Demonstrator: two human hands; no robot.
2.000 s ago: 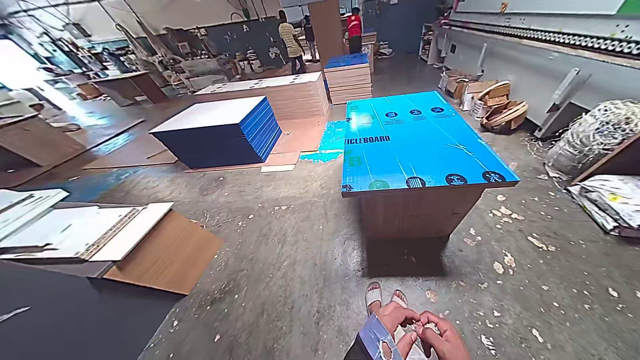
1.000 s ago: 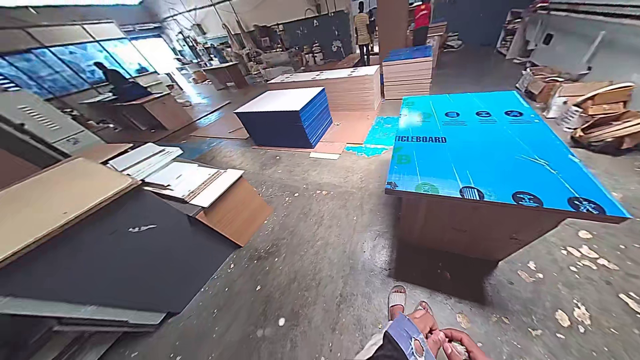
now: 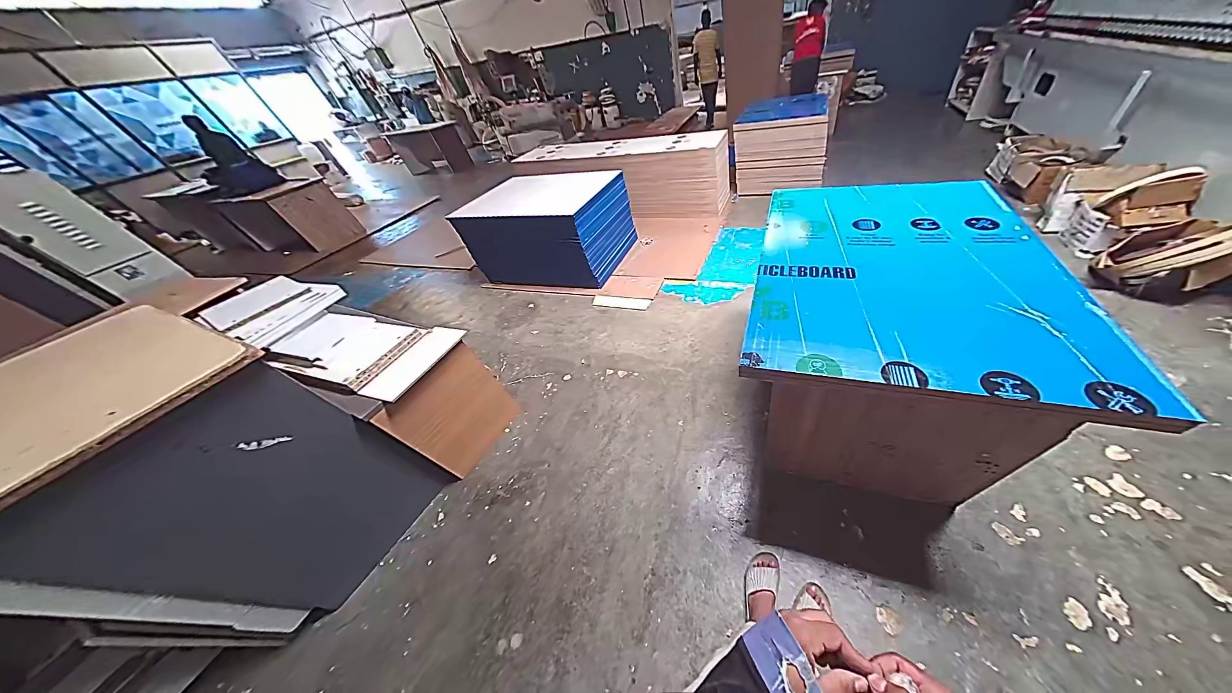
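At the bottom edge of the head view, my left hand [image 3: 830, 650] and my right hand [image 3: 905, 672] touch each other at the fingertips in front of my body. A small whitish thing shows between the fingers, too small to name, and I cannot tell which hand has it. A blue sleeve cuff with a hole lies at my left wrist. Beyond the hands stands a table with a blue-covered particleboard top [image 3: 943, 298]. My sandalled feet show just past the hands.
Grey and beige panels [image 3: 221, 491] lean at left. A blue-edged panel stack [image 3: 549, 231] and a pale board stack [image 3: 664, 168] stand ahead. Cardboard scraps [image 3: 1155, 231] lie at right. One person [image 3: 226, 159] is by a far left bench; two more [image 3: 707, 63] [image 3: 808, 43] stand at the back.
The view has swung to the left, bringing in the leaning panels and the person at the left bench. My hands stay close together low in the view.
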